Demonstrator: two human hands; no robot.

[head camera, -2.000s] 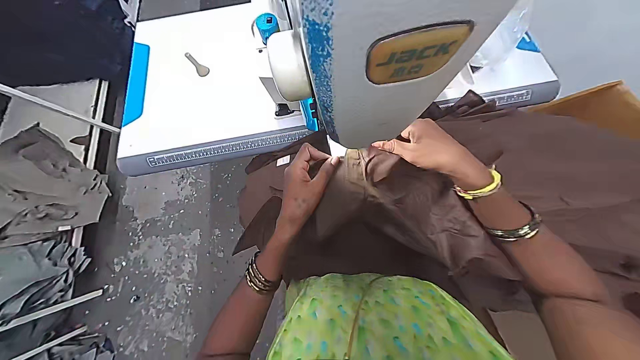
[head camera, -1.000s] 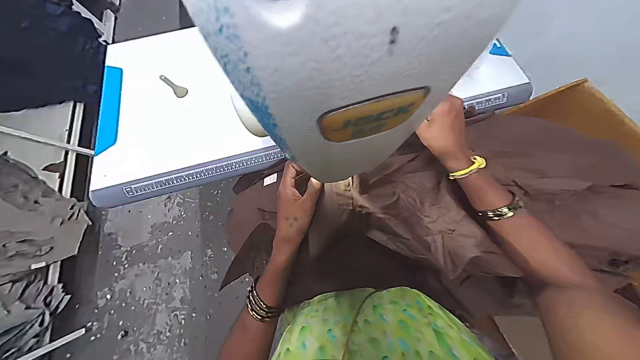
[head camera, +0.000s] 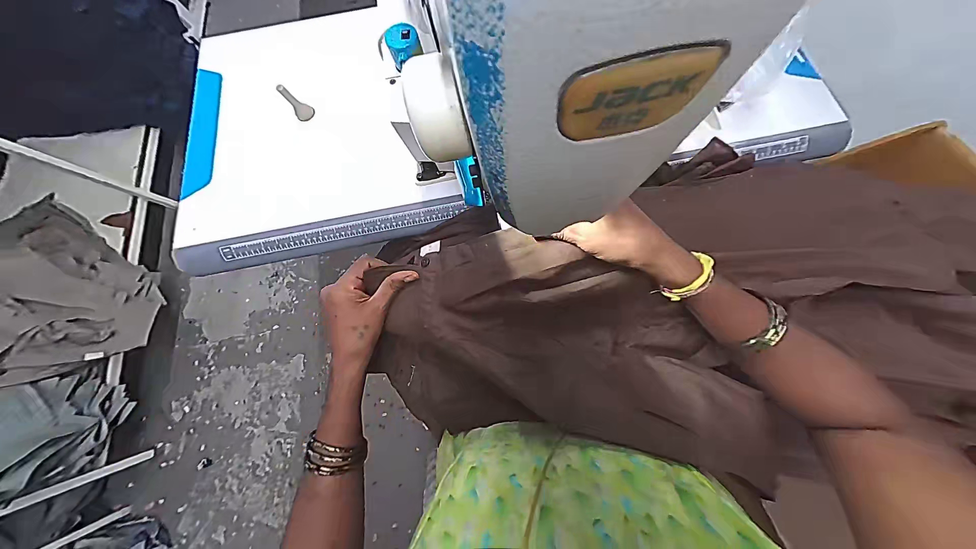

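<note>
A brown garment (head camera: 549, 335) with a button and a small white tag near its left edge lies across my lap and under the head of a white Jack sewing machine (head camera: 526, 114). My left hand (head camera: 362, 309) pinches the garment's edge beside the button, left of the machine head. Close to the lower end of the head, my right hand (head camera: 621, 236) grips the cloth from the right, its fingertips partly hidden. The needle area is hidden behind the head.
A small spoon-like tool (head camera: 296, 103) lies on the white machine table (head camera: 305, 168), which has a printed ruler edge. Grey garments (head camera: 69, 297) hang over rails at the left. A brown cardboard box (head camera: 907, 152) stands at the right behind the garment.
My left hand has moved left, away from the machine head, with the garment's edge. My right hand, beside the head's right side a second ago, is back near its lower end. The view has shifted.
</note>
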